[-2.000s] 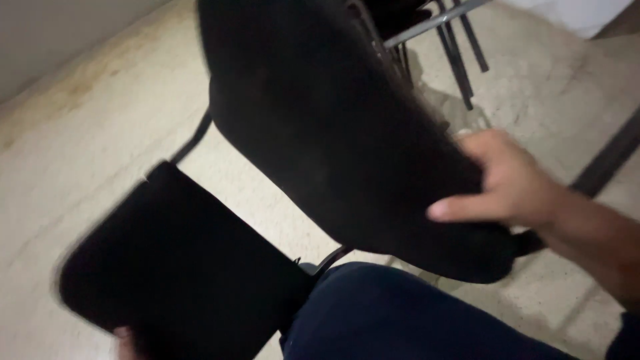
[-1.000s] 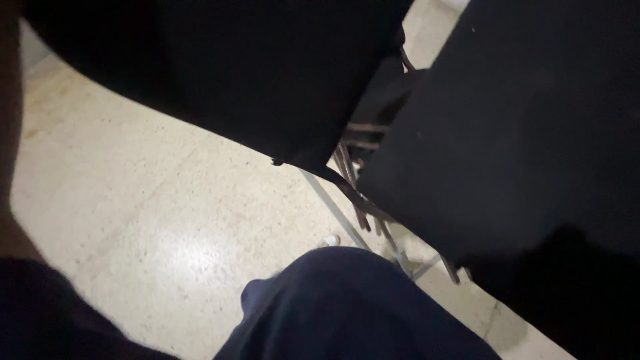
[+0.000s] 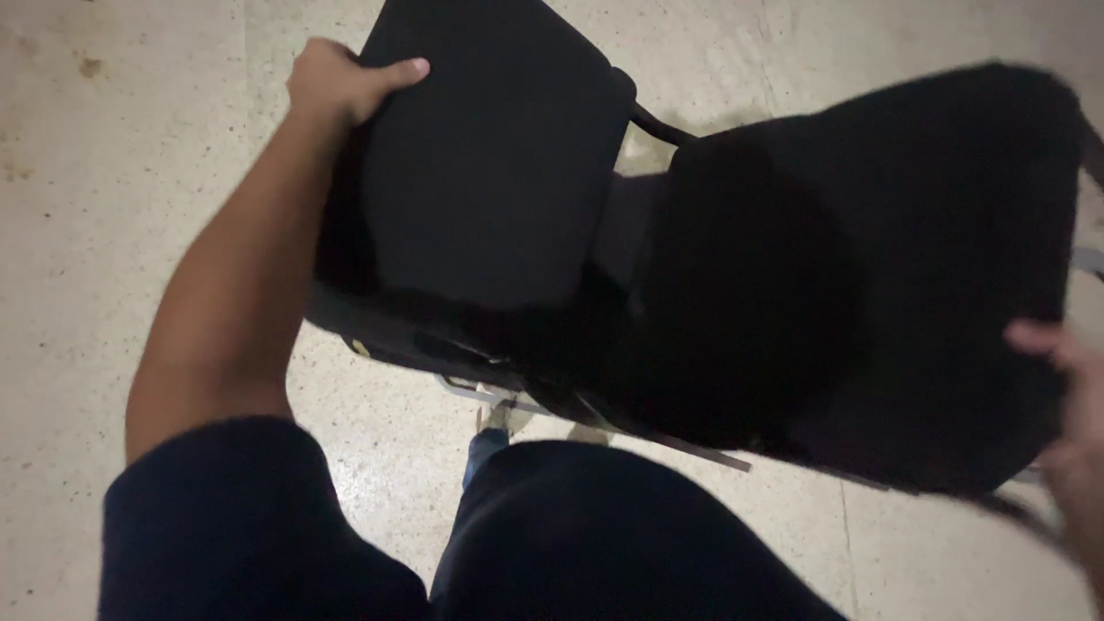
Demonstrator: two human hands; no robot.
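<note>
A black padded chair spans the upper middle and right of the view, its two cushions joined by a dark metal tube frame (image 3: 660, 128). My left hand (image 3: 349, 82) grips the outer edge of the left cushion (image 3: 492, 155), thumb on top and fingers hidden beneath. At the far right my right hand (image 3: 1074, 388), blurred, holds the outer edge of the right cushion (image 3: 931, 259), with its thumb over the surface. More dark cushion edges show under the left cushion, so the chair appears to lie over at least one other. Which cushion is seat or backrest I cannot tell.
Below the chairs, grey metal legs (image 3: 457, 388) and a flat dark bar (image 3: 707, 453) show above the speckled floor (image 3: 78, 302). My foot and trouser leg (image 3: 487, 444) are close under the chair's near edge.
One second ago neither hand was clearly visible; now both are on the cushions' outer edges. The view has shifted strongly, and the chair now lies across it.
</note>
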